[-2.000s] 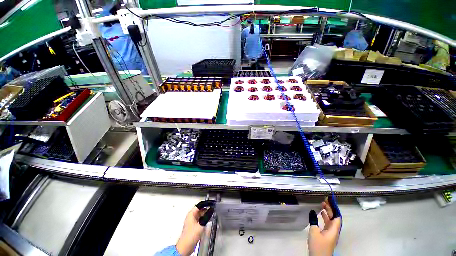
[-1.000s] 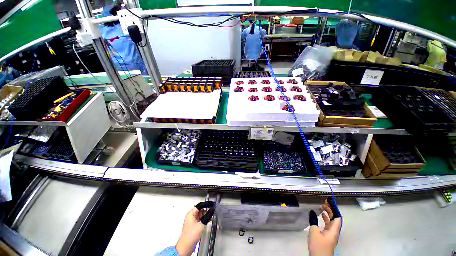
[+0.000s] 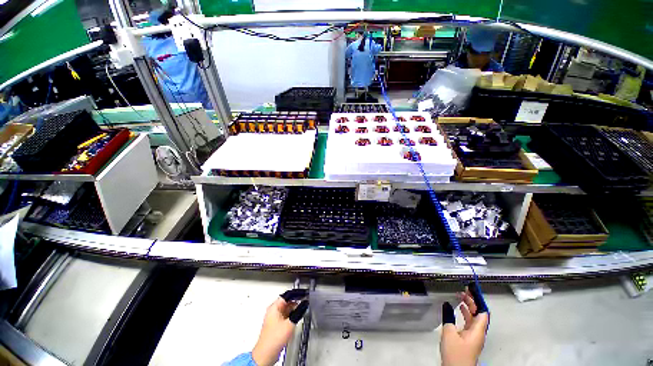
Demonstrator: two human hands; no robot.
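Note:
A white printed sheet [image 3: 372, 312] with a darker grey block on its right half lies in front of me, a dark flat piece [image 3: 385, 287] showing behind its top edge. My left hand [image 3: 279, 323], with black finger cots, is at the sheet's left edge, thumb and finger apart; whether they touch the sheet is unclear. My right hand [image 3: 464, 330], also with black cots, is open just beyond the right edge, nothing visible between thumb and fingers. A blue coiled cord [image 3: 438, 207] runs down to it. Two small dark rings [image 3: 359, 344] lie below the sheet.
A two-level shelf [image 3: 458, 187] stands ahead, with a white tray [image 3: 387, 166] of red-copper rings, orange-black parts [image 3: 276, 123] under a white board, and bins of silver pieces [image 3: 256, 209]. A metal rail [image 3: 306, 336] runs beside my left hand. People in blue stand beyond.
My hands and the sheet stay almost in place. A person with a blue cap at the back right has come up into clearer view.

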